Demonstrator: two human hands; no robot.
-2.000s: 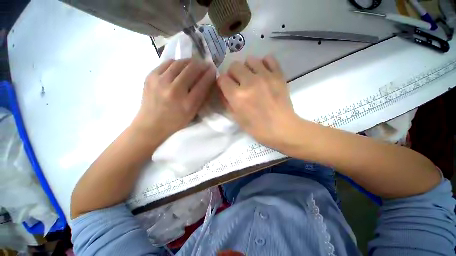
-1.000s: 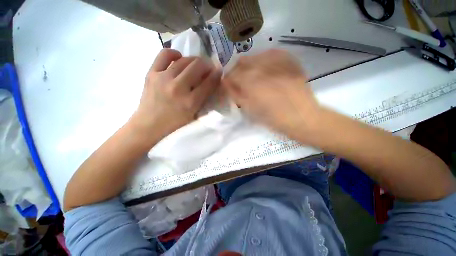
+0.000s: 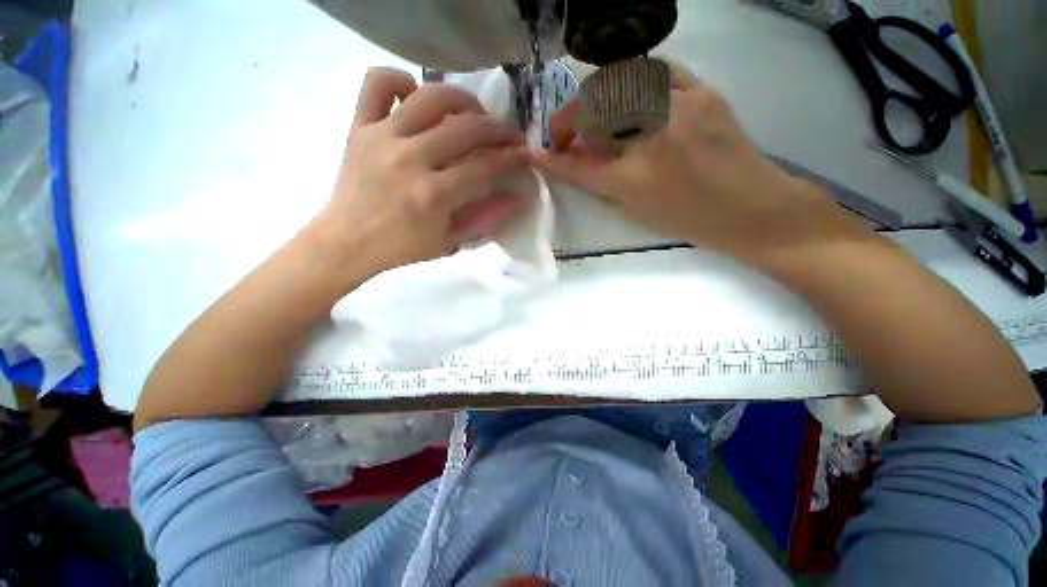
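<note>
A thin white fabric piece (image 3: 436,300) lies on the white machine table, and its upper end runs to the presser foot and needle (image 3: 530,98). My left hand (image 3: 431,172) holds the fabric just left of and below the foot. My right hand (image 3: 677,166) pinches the fabric edge near the foot with thumb and finger. The ribbed knob (image 3: 626,100) of the pale machine head (image 3: 442,29) hides part of my right hand. A narrow fabric strip hangs down between the hands.
Scissors (image 3: 907,86), a marking pen (image 3: 999,149), black snips (image 3: 1001,255) and slim grey tweezers (image 3: 844,195) lie at right. A printed scale (image 3: 689,358) runs along the table's front edge. A blue-rimmed basket (image 3: 69,229) stands at left, a red bin (image 3: 817,505) below right.
The view has turned and shifted, so the tools at right show lower and closer. My right hand has moved up beside the knob. The fabric strip between the hands shows more clearly.
</note>
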